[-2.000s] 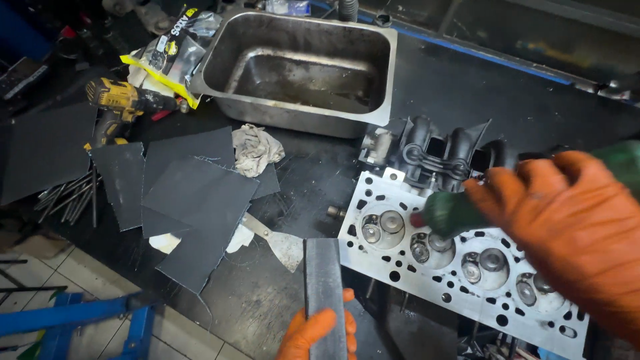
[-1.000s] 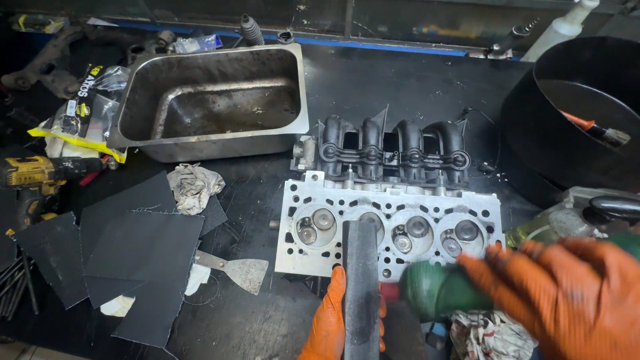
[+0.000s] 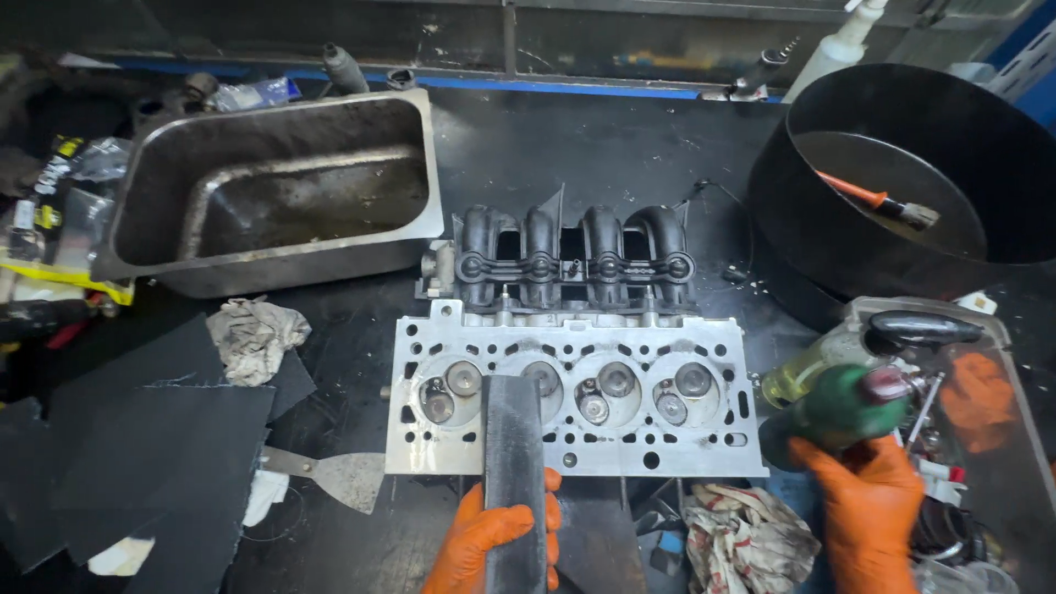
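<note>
An aluminium cylinder head lies on the dark workbench, its combustion chambers and valves facing up. My left hand, in an orange glove, grips a long dark bar-shaped block, whose far end overlaps the head's near left part in view. To the right of the head, my right hand, also gloved in orange, holds a green bottle with a dark red cap; the bottle is slightly blurred. A black intake manifold sits against the far side of the head.
A metal basin stands back left, a round black tub with a brush back right. Dark abrasive sheets, a crumpled rag and a scraper lie left. Another rag and a plastic bin are at right.
The view has shifted rightward. The green bottle, earlier over or beside the cylinder head, is now right of it with my right hand. My left hand still holds the block.
</note>
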